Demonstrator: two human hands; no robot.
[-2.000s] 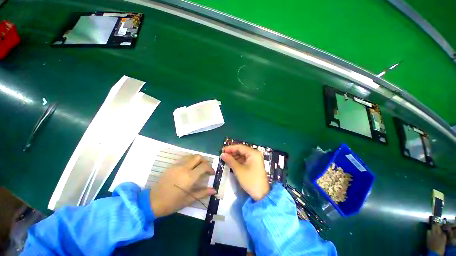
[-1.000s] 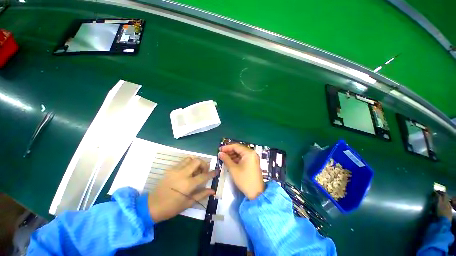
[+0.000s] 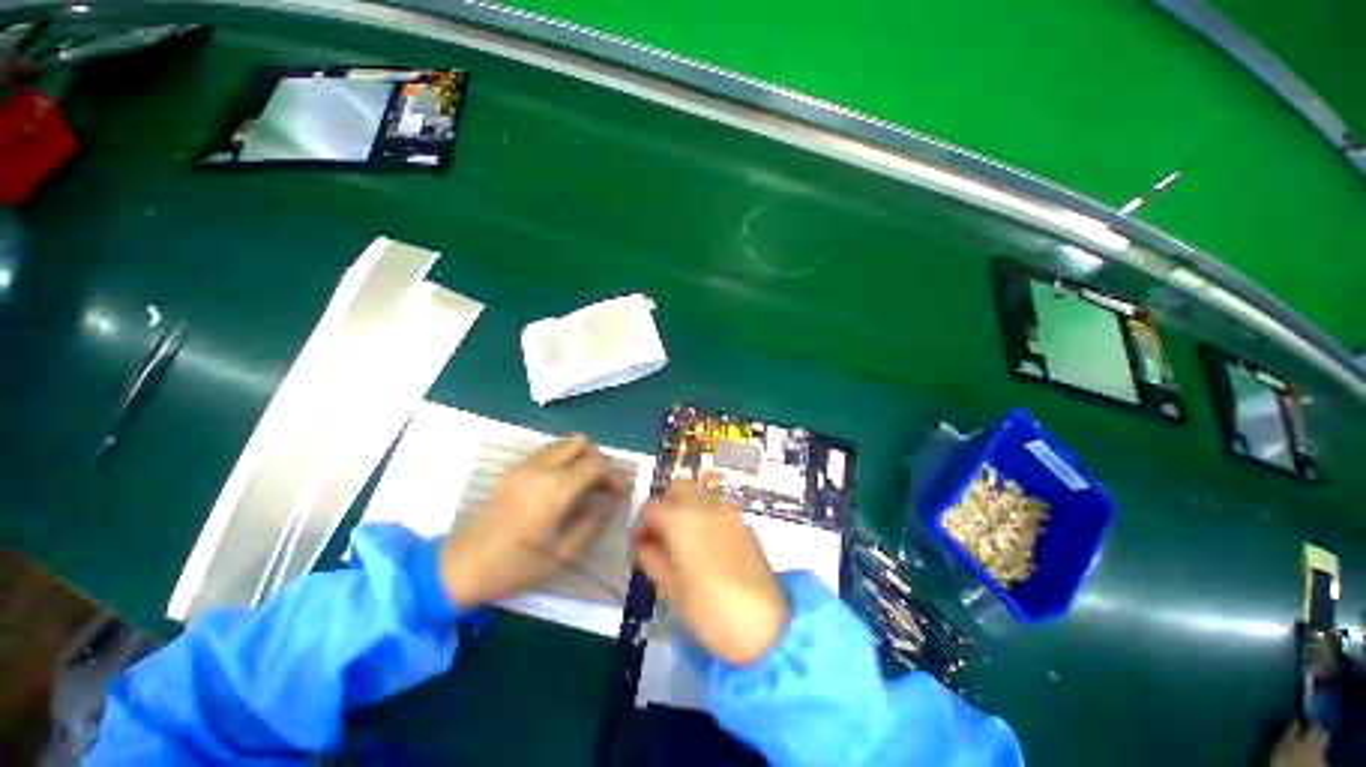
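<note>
The open tablet (image 3: 817, 552) lies in front of me, its circuit board (image 3: 749, 462) uncovered at the far end. My right hand (image 3: 707, 570) is over the tablet's left edge, fingertips pinched together; blur hides whether they hold anything. My left hand (image 3: 536, 525) is over the ruled tape sheet (image 3: 435, 472), just left of the tablet. A thin dark line, perhaps a thin tool or strip, shows at my left hand's fingers; how it is held is unclear.
Long pale strips (image 3: 322, 405) lie left of the sheet, tweezers (image 3: 138, 390) farther left. A folded white pad (image 3: 595, 348) lies beyond. A blue bin (image 3: 1076, 525) of tan parts and a dark parts pile (image 3: 906, 607) are at right. Other tablets (image 3: 1086, 342) lie farther off. Another person's hand (image 3: 1300, 745) shows at lower right.
My right hand has moved back toward me, uncovering the circuit board. My left hand has shifted slightly up and its fingers have changed pose.
</note>
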